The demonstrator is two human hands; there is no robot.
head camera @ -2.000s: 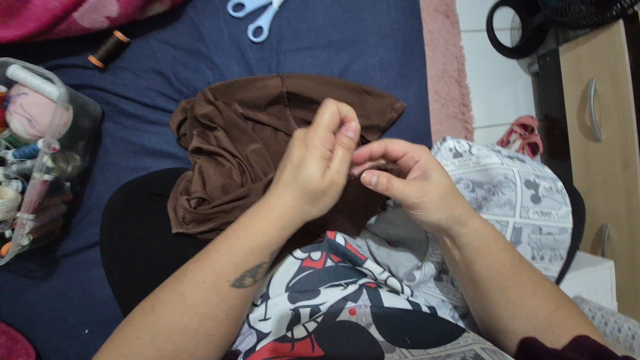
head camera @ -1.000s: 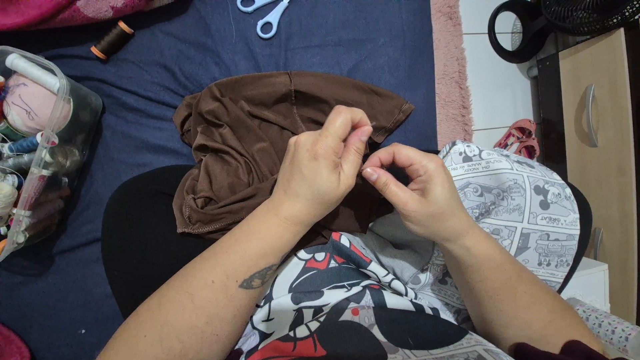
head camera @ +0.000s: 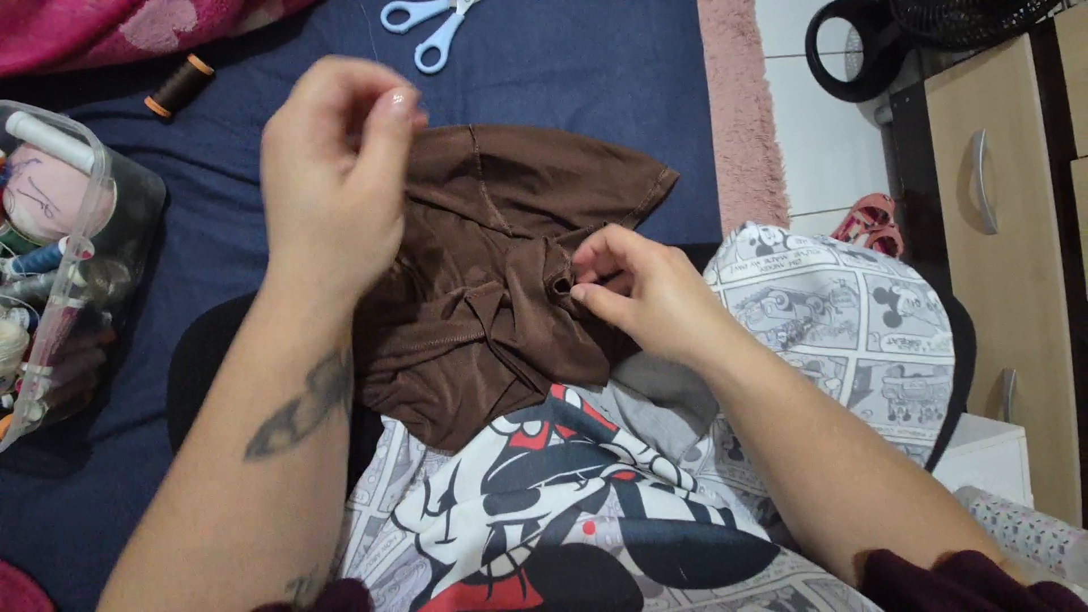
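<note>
Brown fabric (head camera: 527, 187) with stitched seams lies bunched over my lap and the navy bed cover. My right hand (head camera: 650, 293) pinches it between thumb and fingertips, beside a small dark opening in the cloth. Raised over the left part of the fabric is my left hand (head camera: 344, 161), slightly blurred, its thumb and index finger pressed together. Whether a needle or thread sits between those fingertips cannot be made out. Light blue-handled scissors (head camera: 438, 38) lie beyond the fabric, and a spool of dark thread (head camera: 180, 86) rests on the cover at the upper left.
A clear plastic box (head camera: 140, 204) of thread spools stands at the left. A pink fleecy blanket (head camera: 153, 30) fills the upper left corner. On the right are a pink rug (head camera: 744, 110), pink sandals (head camera: 871, 225), a black fan (head camera: 977, 17) and a wooden drawer unit (head camera: 994, 212).
My hands were close together over the fabric; now my left hand has moved up and to the left, apart from the right. My right hand has come down onto the cloth.
</note>
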